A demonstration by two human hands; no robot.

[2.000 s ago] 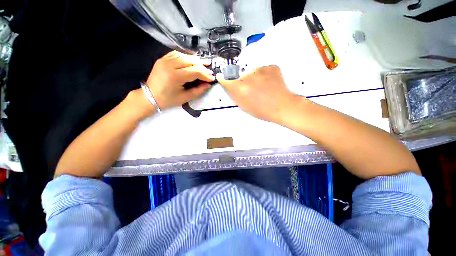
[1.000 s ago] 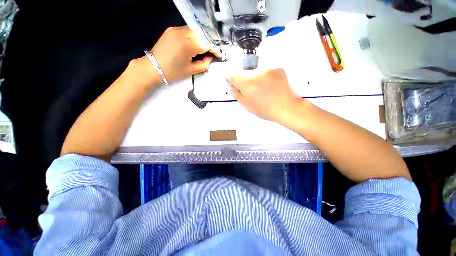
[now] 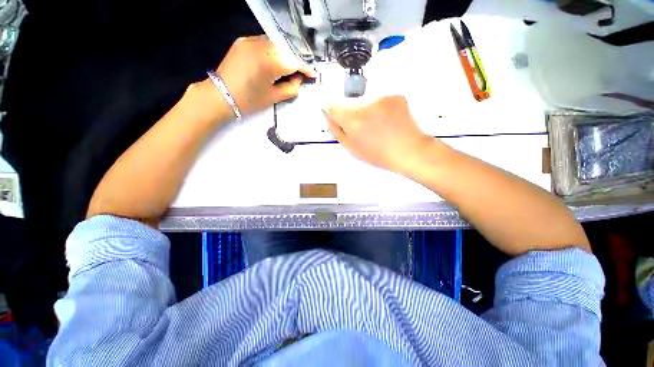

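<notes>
The black fabric (image 3: 143, 57) lies as a large dark mass left of the sewing machine (image 3: 401, 14) and hangs down the left side. My left hand (image 3: 258, 75) pinches a small dark piece of it beside the needle area, left of the presser foot parts. My right hand (image 3: 376, 129) rests on the white bed just below and right of the foot, fingers curled together. No cloth shows in it, and its fingertips are overexposed. The round dark needle-bar part (image 3: 353, 54) stands above a greyish block. The needle tip cannot be made out.
Thread snips (image 3: 472, 64) lie right of the needle. A clear-covered dark case (image 3: 609, 150) is at the right. A measuring strip (image 3: 387, 218) runs along the table's front edge. A blue crate (image 3: 437, 261) is below. A blue part (image 3: 391, 42) sits behind the needle area.
Compared with two seconds ago, the hands are farther apart; my left hand is up and left of the foot. The view has shifted slightly. Little differs from one second ago.
</notes>
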